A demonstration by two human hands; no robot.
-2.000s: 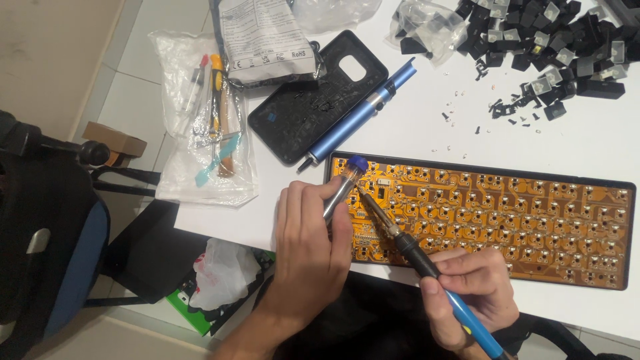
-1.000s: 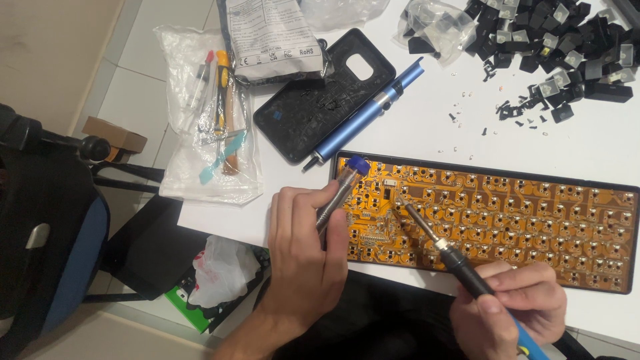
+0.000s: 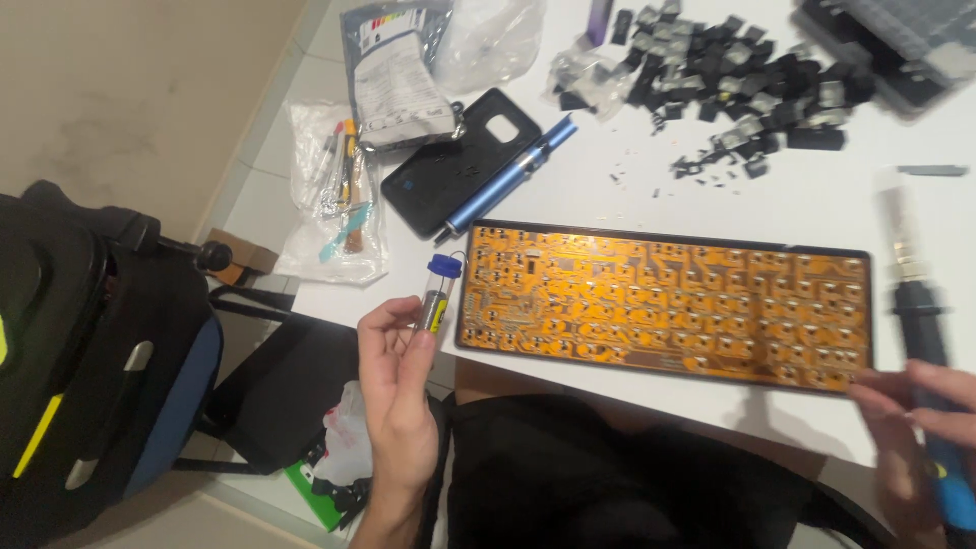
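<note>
My left hand (image 3: 400, 366) grips a clear solder tube (image 3: 436, 301) with a blue cap; a thin wire of solder curves out at its top. It is just off the left end of an orange keyboard circuit board (image 3: 663, 305) in a black frame, solder side up. My right hand (image 3: 907, 412) holds a soldering iron (image 3: 919, 313) with a black and blue handle, beyond the board's right end. Iron and hand are blurred, and the tip points to the far side. A blue desoldering pump (image 3: 507, 179) rests partly on a black phone case (image 3: 457, 164).
Black and clear key switches (image 3: 724, 84) are heaped at the back, near small loose bits. Plastic bags (image 3: 335, 198) and a labelled packet (image 3: 400, 76) lie back left. A grey tool (image 3: 932, 170) is at the right, a dark backpack (image 3: 84, 343) left of the table.
My right hand has carried the soldering iron from over the board's left part to beyond its right end. My left hand has drawn the solder tube off the board's upper left corner. The view has shifted.
</note>
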